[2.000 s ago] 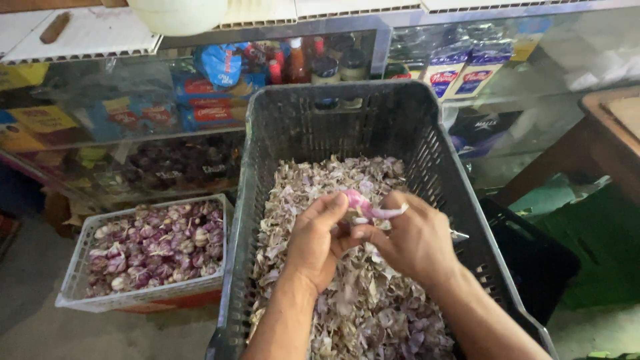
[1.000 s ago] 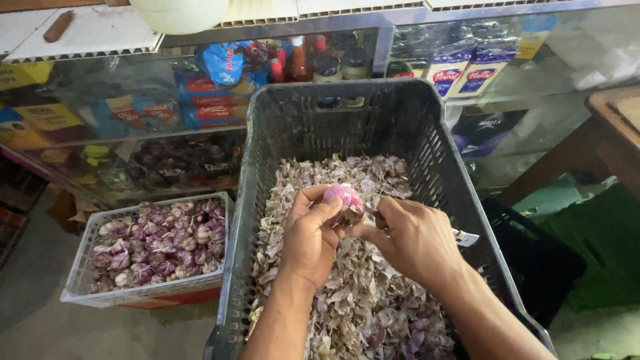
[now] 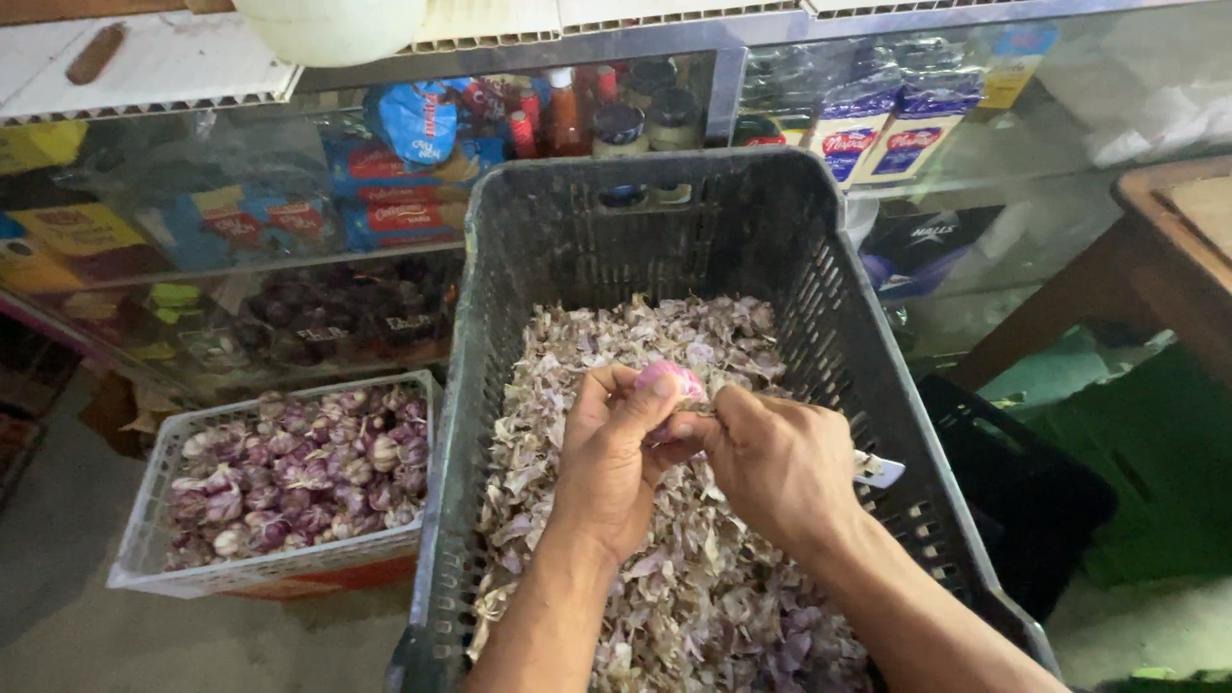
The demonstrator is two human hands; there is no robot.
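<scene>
Over a black plastic crate point(image 3: 654, 183), my left hand point(image 3: 611, 462) holds a pink-purple garlic bulb point(image 3: 674, 380) between thumb and fingers. My right hand point(image 3: 784, 462) presses against the bulb's lower right side with curled fingers. From behind the right fist sticks out the pale flat end of a tool point(image 3: 881, 472), probably a knife's end; the rest is hidden by the hand. Dry garlic skins point(image 3: 674, 568) lie in a thick layer in the crate beneath both hands. A white basket point(image 3: 274, 568) full of purple garlic bulbs point(image 3: 308, 472) stands on the left.
Behind the crate is a glass display case point(image 3: 731, 96) with packets and bottles. A whitish container point(image 3: 332, 29) stands on its top. At right are a wooden table point(image 3: 1184, 212), a dark crate point(image 3: 1011, 491) and green material point(image 3: 1136, 472).
Two seconds ago a pale strip stuck out from the bulb toward my right hand; it no longer shows. The left hand has kept its hold on the bulb, and my right fingers have closed in against it.
</scene>
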